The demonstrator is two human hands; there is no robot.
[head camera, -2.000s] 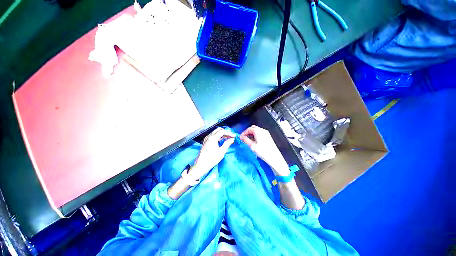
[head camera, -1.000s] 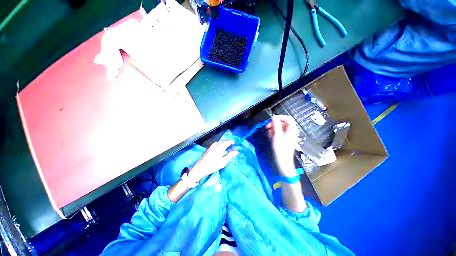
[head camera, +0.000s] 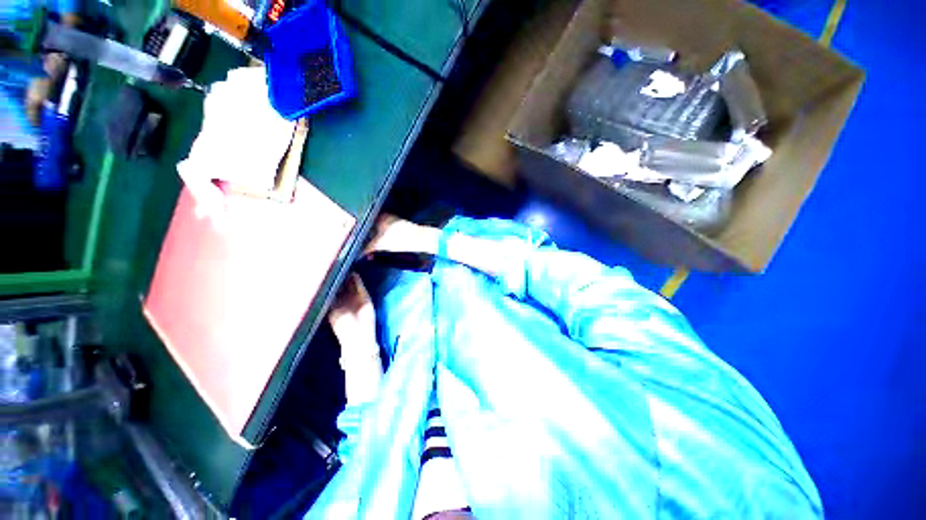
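My right hand (head camera: 392, 238) is at the bench's front edge, its fingers partly hidden against the edge and my lap. My left hand (head camera: 352, 304) is just below it, beside the edge, small and partly in shadow. Neither hand's fingertips show clearly, so I cannot tell whether they hold anything. The salmon-pink mat (head camera: 240, 289) lies on the green bench beyond my hands. White paper or wipes (head camera: 236, 137) lie at its upper end.
A blue tray (head camera: 287, 76) of tiny black pieces stands past the paper. An orange tool (head camera: 215, 14) and black items are at the far edge. An open cardboard box (head camera: 804, 119) with silvery bagged parts (head camera: 650, 102) is at right. Black cable crosses the bench.
The view has turned and shifted. Both hands have moved from over my lap to the bench's front edge. The blue strand between them no longer shows.
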